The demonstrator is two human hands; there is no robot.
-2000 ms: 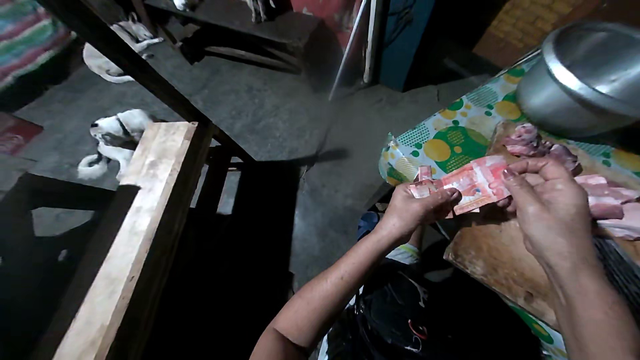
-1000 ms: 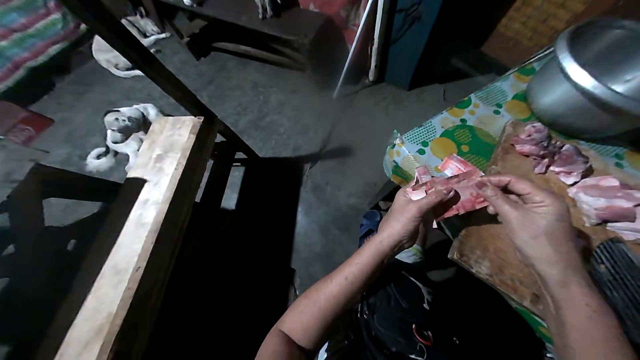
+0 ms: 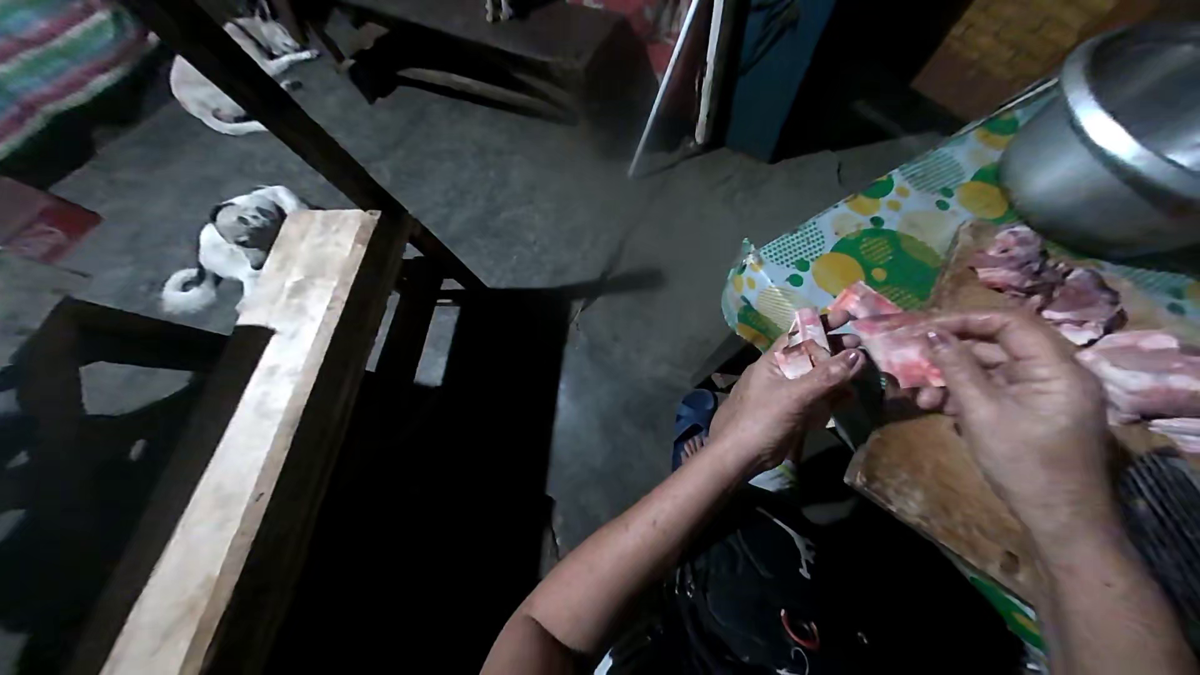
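Note:
My left hand (image 3: 783, 398) grips folded red-and-white paper banknotes (image 3: 802, 345), their ends sticking up between thumb and fingers. Just to the right, my right hand (image 3: 1022, 394) pinches another reddish banknote (image 3: 902, 352) between thumb and fingers. Both hands are over the near edge of a wooden chopping board (image 3: 937, 487). Pieces of raw meat (image 3: 1092, 300) lie on the board beyond my right hand, and a larger pale slab of raw meat (image 3: 1148, 370) lies at the right.
A large metal pot (image 3: 1087, 169) stands on the table's dotted plastic cloth (image 3: 900, 244). A wooden beam (image 3: 281, 328) runs along the left. Two dogs (image 3: 230, 234) lie on the concrete floor (image 3: 525, 197). A bench (image 3: 525, 47) is at the back. A foot in a blue slipper (image 3: 692, 422) shows below the table.
The red note that was spread between both hands two seconds ago is now bent and held mainly by my right hand. The near dog's head has turned.

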